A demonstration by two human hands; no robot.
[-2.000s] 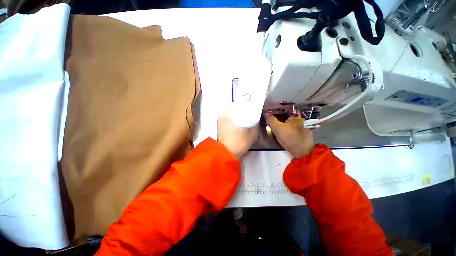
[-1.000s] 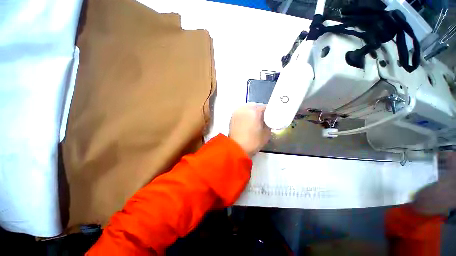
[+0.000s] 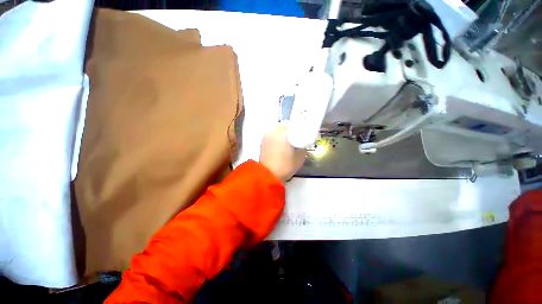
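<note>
My left hand [image 3: 280, 151] is at the sewing machine's needle area, its fingers hidden behind the white oval work light [image 3: 310, 113]; whether it holds something cannot be seen. My right hand is out of the picture; only its orange sleeve shows at the lower right edge. The metal needle plate area [image 3: 386, 161] lies under the white machine head [image 3: 362, 80], with a bright yellow glow beside my left hand. The curved white guard [image 3: 395, 139] is right of the small metal parts under the head.
Brown panels [image 3: 157, 136] lie left of the machine, with folded white sheet material [image 3: 38, 142] left of them. The white table [image 3: 410, 208] has a printed ruler along its front. A black jointed bracket [image 3: 377, 59] sits on the head. A brown box [image 3: 428, 292] is below the table.
My right hand has left the needle area, moved far right and gone out of the picture. My left hand has stayed by the work light. The view shifted and swung back.
</note>
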